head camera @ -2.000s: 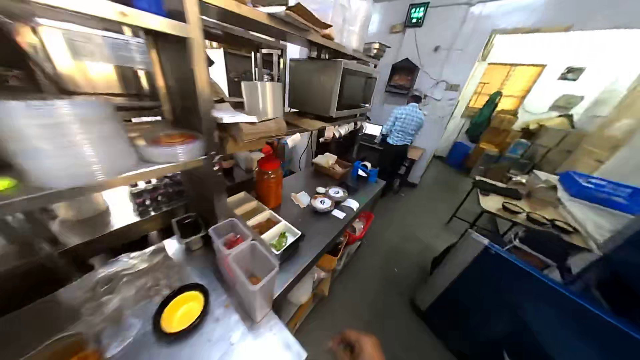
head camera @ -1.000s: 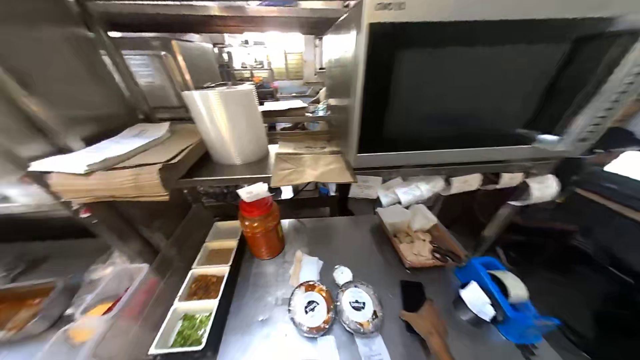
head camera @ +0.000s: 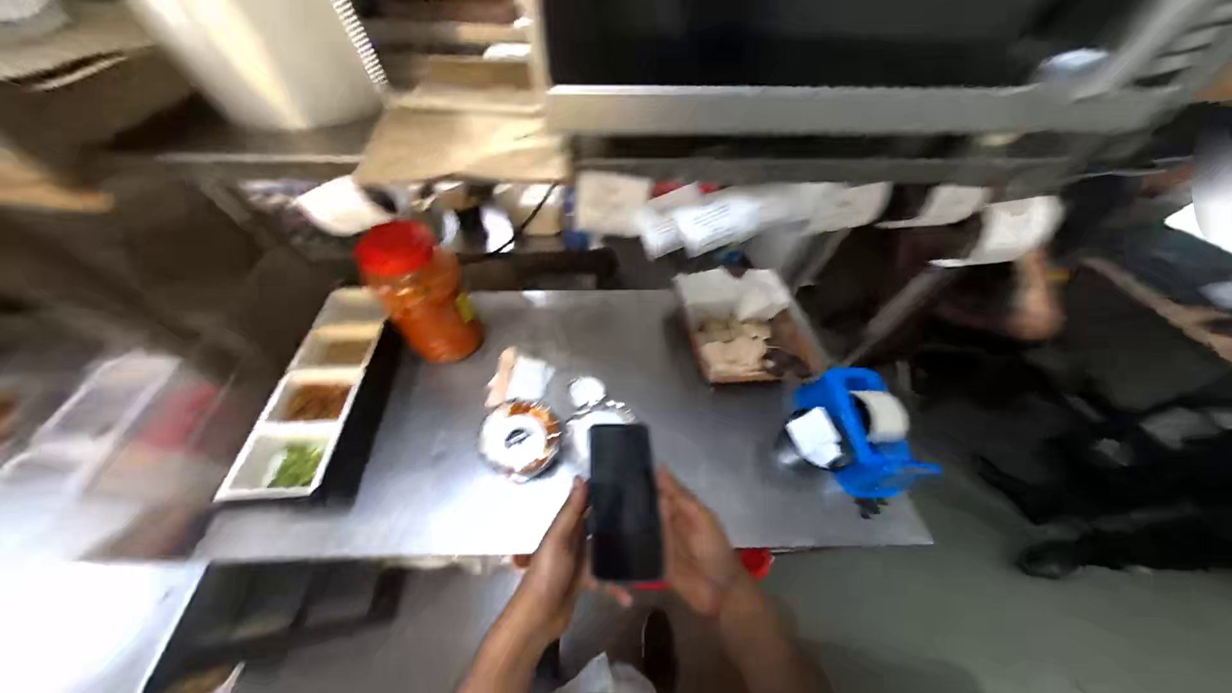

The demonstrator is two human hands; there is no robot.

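Observation:
A dark smartphone (head camera: 624,505) is held upright between my two hands at the front edge of the steel counter (head camera: 616,337). My left hand (head camera: 558,553) grips its left side, and my right hand (head camera: 701,549) is at its right side, fingers partly behind it. Just beyond the phone lie two round lidded containers: the left one (head camera: 520,440) shows fully, while the phone partly covers the right one (head camera: 599,423). A small round wrapped item (head camera: 586,391) and a white paper piece (head camera: 529,378) are behind them.
A red-lidded jar (head camera: 421,292) stands left, beside a row of white tubs (head camera: 307,404) with food. A lined box (head camera: 746,327) and a blue tape dispenser (head camera: 857,433) sit right. Paper slips (head camera: 712,217) hang from the shelf under a microwave oven (head camera: 818,106).
The phone, by my right hand on the counter a second ago, is now up between both hands. My left hand has come into view. The view has tilted down.

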